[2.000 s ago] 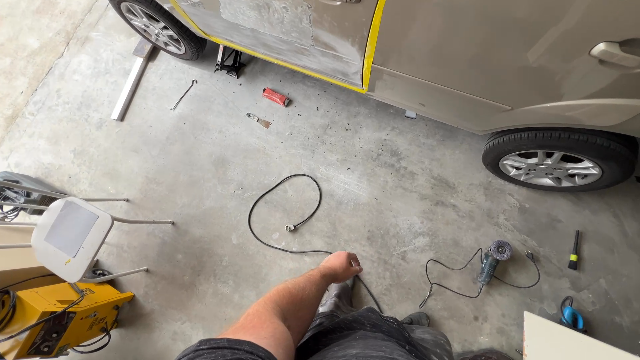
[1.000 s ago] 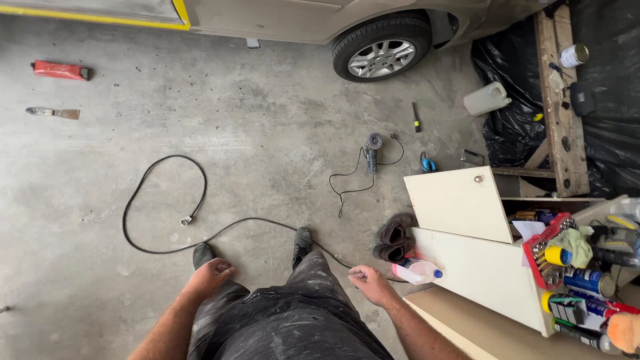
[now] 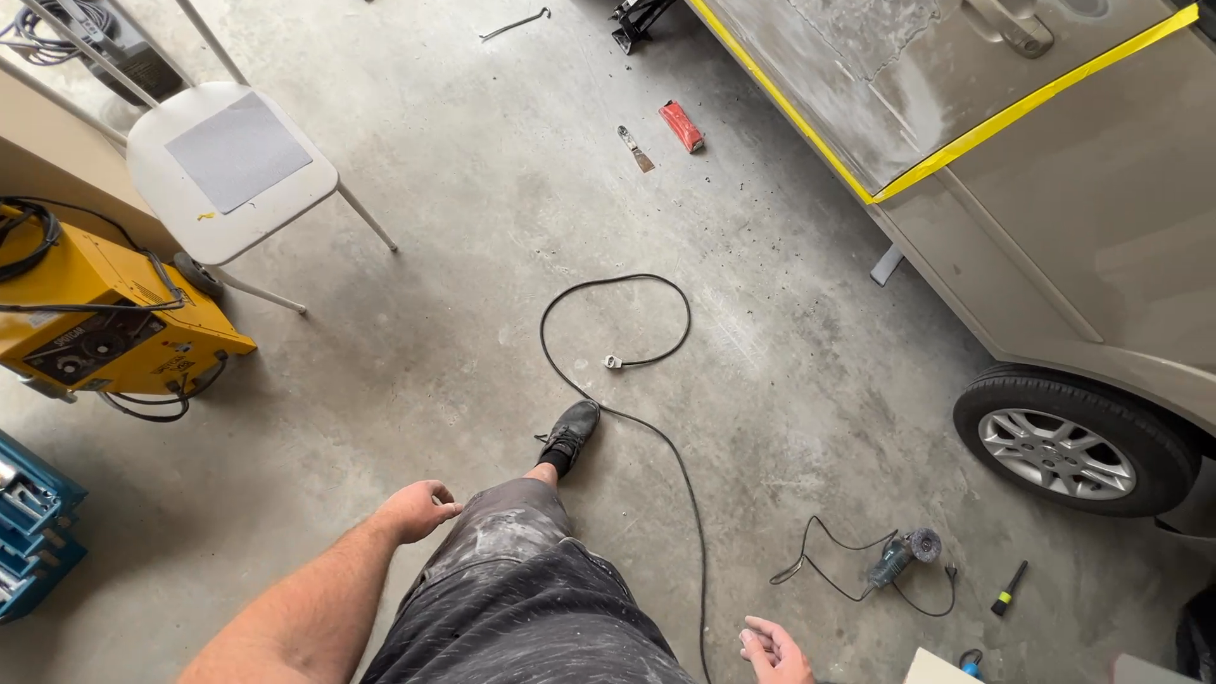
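Note:
My left hand (image 3: 423,511) hangs beside my left thigh, its fingers loosely curled, with nothing seen in it. Low in the view my right hand (image 3: 774,651) is held over the floor, fingers apart and nothing in it. Between them and the car, a black extension cord (image 3: 686,475) runs up the concrete floor and loops round to its grey socket end (image 3: 613,362). An angle grinder (image 3: 893,560) with its lead lies right of the cord, near a brush with a dark handle (image 3: 1008,589). A putty knife (image 3: 635,149) rests next to a red sanding block (image 3: 682,127).
A beige car (image 3: 1092,247) with a yellow-taped, sanded door stands at the right, its rear wheel (image 3: 1073,442) below. At the left are a white chair (image 3: 237,237) bearing a grey sheet, a yellow welder-like machine (image 3: 123,323) and a blue toolbox (image 3: 38,532). A pale panel edge (image 3: 931,668) shows at the bottom right.
The view has swung left from the cabinet side, so the chair and yellow machine show again. One foot is now forward beside the cord. The cord loop lies in much the same shape.

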